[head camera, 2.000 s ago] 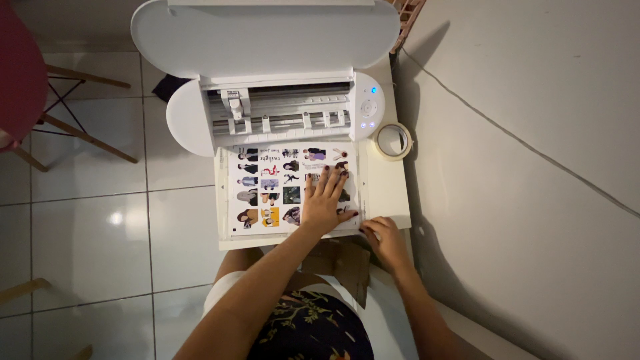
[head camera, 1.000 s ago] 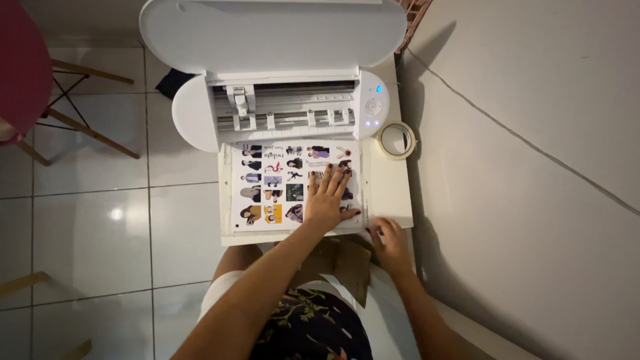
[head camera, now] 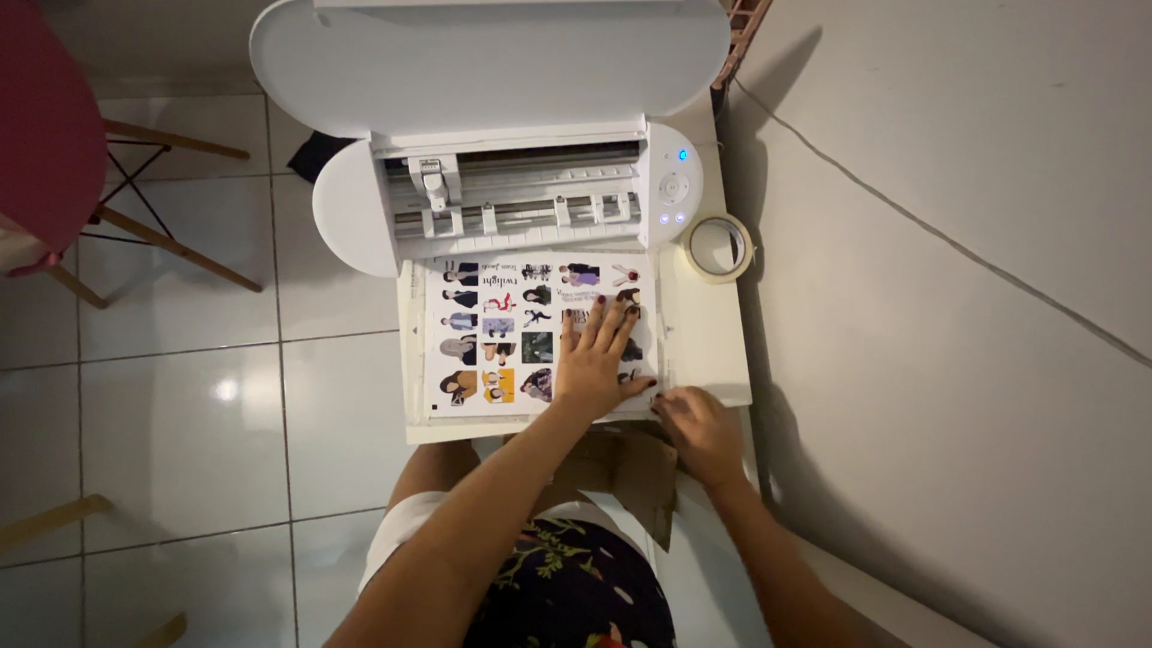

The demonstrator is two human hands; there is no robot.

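My left hand (head camera: 594,364) lies flat with spread fingers on a printed sticker sheet (head camera: 459,403), covering its right part. The sheet rests on a translucent cutting mat (head camera: 416,360) in front of a white cutting machine (head camera: 355,211), whose lid (head camera: 504,67) is raised. My right hand (head camera: 697,427) is at the lower right corner of the sheet and mat, its fingers bent and close together; whether they pinch anything cannot be told. A roll of masking tape (head camera: 745,250) lies beside the machine's right end.
The white table (head camera: 711,342) ends just in front of the mat, with a brown cardboard piece (head camera: 643,477) below its edge. A wall (head camera: 945,270) with a cable (head camera: 900,207) stands at the right. A pink chair (head camera: 49,135) with wooden legs is at the left.
My right hand has moved slightly up and left against the sheet's lower right corner since one second ago. My left hand stays flat on the sheet.
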